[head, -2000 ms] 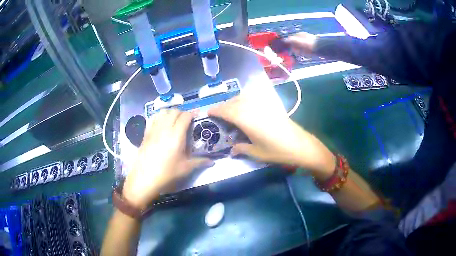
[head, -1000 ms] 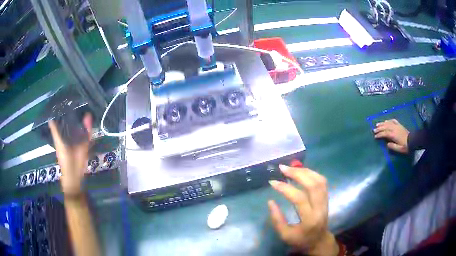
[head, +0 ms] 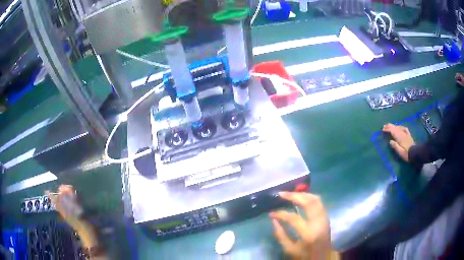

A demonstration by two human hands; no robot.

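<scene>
A three-fan module (head: 205, 127) lies on the fixture on top of the silver dispensing machine (head: 178, 203). Two translucent syringes with green caps, left (head: 180, 68) and right (head: 236, 56), stand over it in a blue bracket (head: 208, 71). Their lower ends are at the module's rear side; contact cannot be told. My right hand (head: 305, 226) is at the front right of the machine, fingers apart and empty, fingertips by the front panel. My left hand (head: 70, 203) is blurred at the lower left, at the end of a row of modules (head: 38, 204); its grip cannot be told.
A white oval piece (head: 225, 242) lies before the machine. A red knob (head: 302, 188) is at its front right corner, a red bin (head: 277, 84) behind right. Stacked modules (head: 46, 238) are lower left. Another person's hand (head: 399, 139) rests at right. A white hose loops around the machine.
Both hands have left the module on the fixture. My left hand has gone to the module row at left. The syringes now stand over the module. My right hand stays by the front panel.
</scene>
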